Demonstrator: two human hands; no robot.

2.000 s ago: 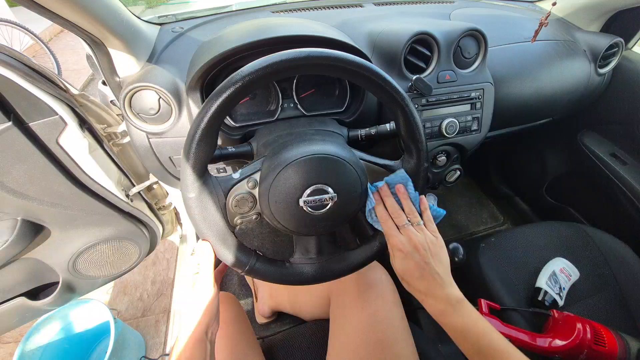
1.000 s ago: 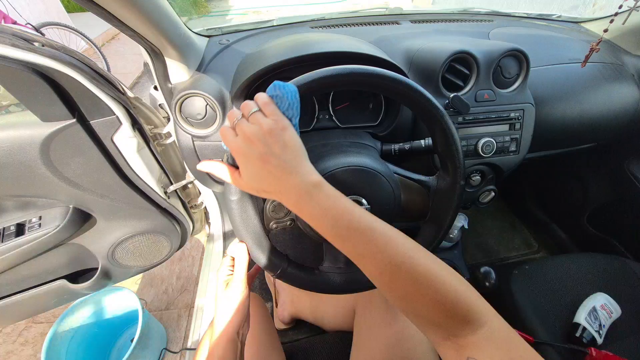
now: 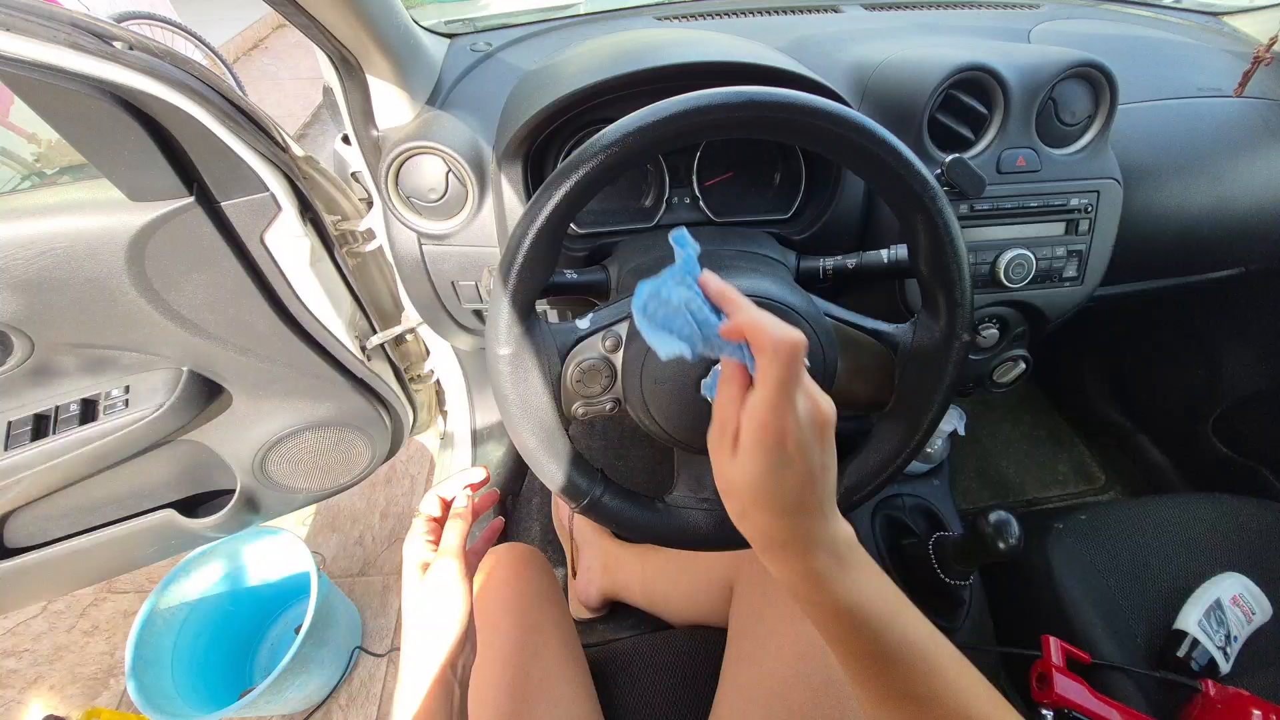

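Note:
My right hand [image 3: 775, 425] pinches a crumpled blue cloth [image 3: 675, 308] between thumb and fingers, in front of the hub of the black steering wheel [image 3: 535, 365]. The cloth hides most of the hub's emblem. My left hand [image 3: 455, 525] is near my left knee, below and left of the wheel rim, with fingers slightly bent and apart and nothing seen in it. A small white spot [image 3: 585, 322] shows on the wheel's left spoke, above the round control buttons [image 3: 592, 377].
The open car door [image 3: 200, 300] is at left, with a light-blue bucket [image 3: 335, 620] on the tiled ground below. A gear lever [image 3: 995, 535] stands right of my legs. On the passenger seat [image 3: 1120, 540] lie a white bottle [image 3: 1222, 615] and a red device [image 3: 1075, 685].
My right hand has come from the wheel's upper left rim to in front of the hub, cloth still in it. Earlier it held the cloth at the rim's lower right.

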